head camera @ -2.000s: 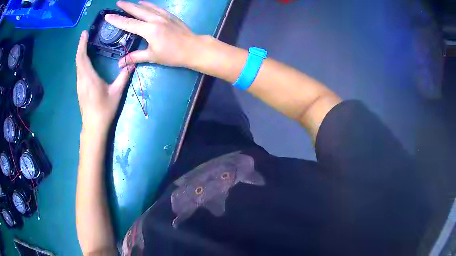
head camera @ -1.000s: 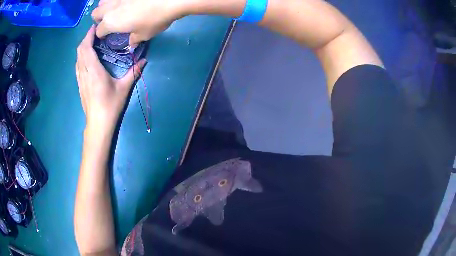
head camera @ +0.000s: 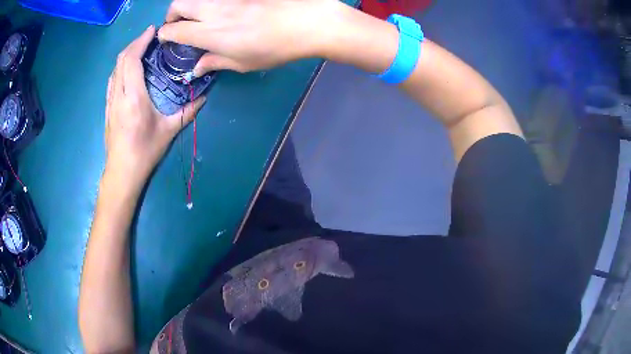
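Observation:
A black speaker housing (head camera: 165, 93) is held tilted over the green tabletop at the upper left. A round speaker unit (head camera: 181, 58) sits at its top, partly hidden by fingers. My left hand (head camera: 135, 114) grips the housing from the near and left sides, its thumb at the lower right edge. My right hand (head camera: 239, 34) grips the speaker unit from above, thumb at its right side; whether the unit is fully seated cannot be seen. Thin red and black lead wires (head camera: 194, 148) hang down to a small white connector (head camera: 189, 205).
Several speaker assemblies (head camera: 14, 231) with trailing wires line the left edge of the tabletop (head camera: 173, 263). A blue bin (head camera: 90, 8) is at the upper left. The table's edge runs diagonally beside my body. A red item (head camera: 394, 7) shows beyond it.
Since two seconds ago, the housing has been tilted up and my right hand has closed around the speaker unit. The view has shifted, and the wires now hang lower.

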